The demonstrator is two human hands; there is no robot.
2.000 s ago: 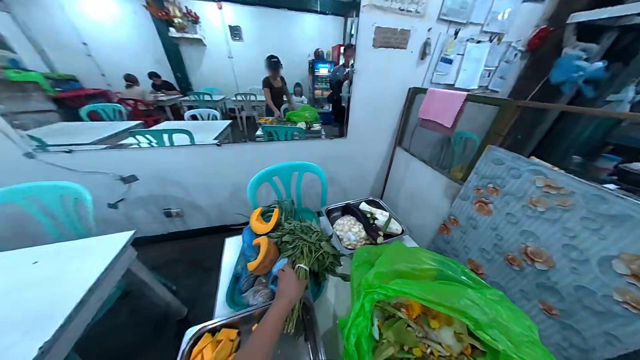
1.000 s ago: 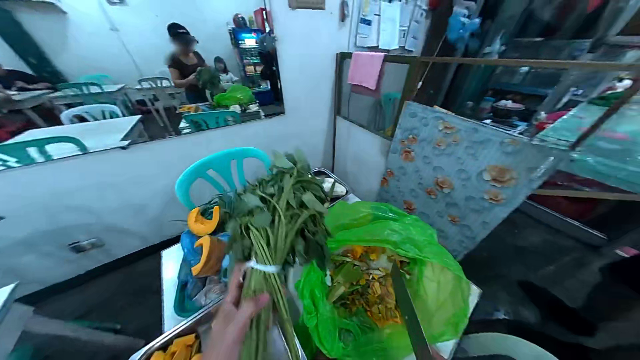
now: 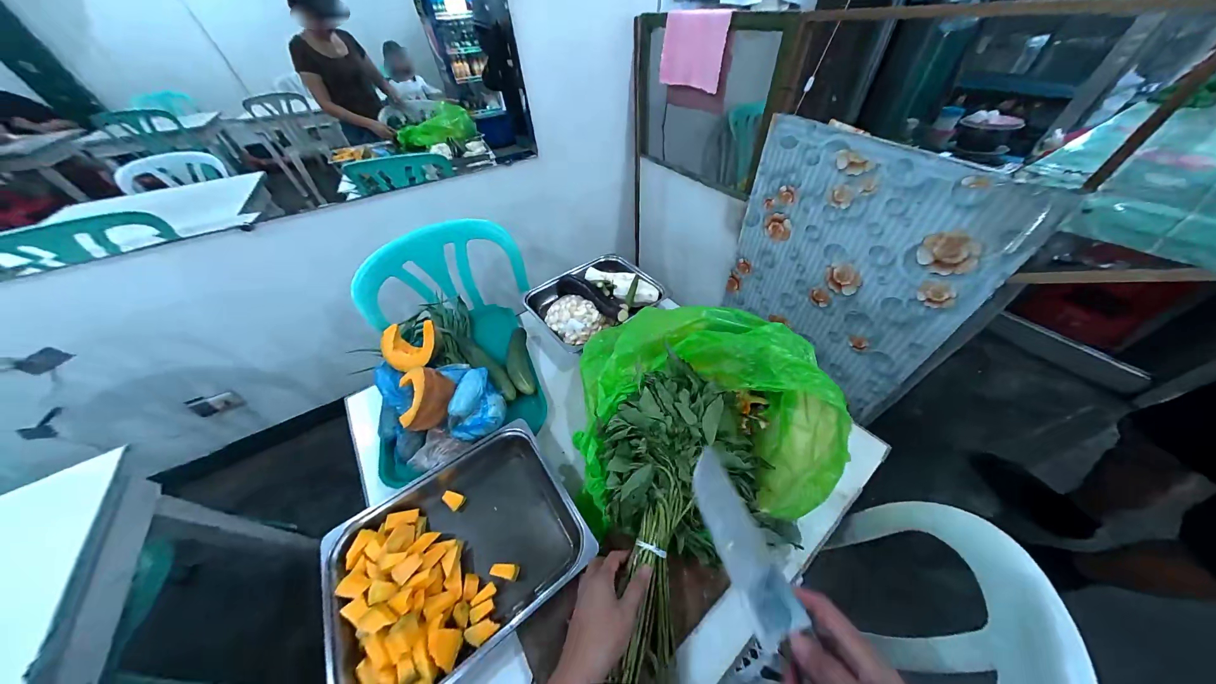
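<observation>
A bundle of leafy green vegetable stems point(image 3: 655, 465), tied with a pale band, lies over a brown board point(image 3: 698, 589) with its leaves on an open green plastic bag point(image 3: 807, 427). My left hand point(image 3: 600, 617) grips the stems near the band. In my right hand point(image 3: 836, 636) is a large kitchen knife point(image 3: 741, 541), its blade tilted up beside the bundle. At the left, a steel tray point(image 3: 532, 494) holds cut squash pieces point(image 3: 408, 589). Behind it, a teal basin point(image 3: 534, 408) carries squash wedges point(image 3: 427, 397), blue plastic bags and green vegetables.
A smaller steel tray point(image 3: 546, 294) with cauliflower and eggplant stands at the table's back. A teal chair point(image 3: 437, 256) is behind the table, a white chair point(image 3: 988, 570) at the right front. A wall mirror reflects people. Another person's legs point(image 3: 1130, 475) show at the right.
The stem bundle has moved from the teal basin to the board and green bag, held by my left hand. The knife in my right hand has come beside it. The view has turned right.
</observation>
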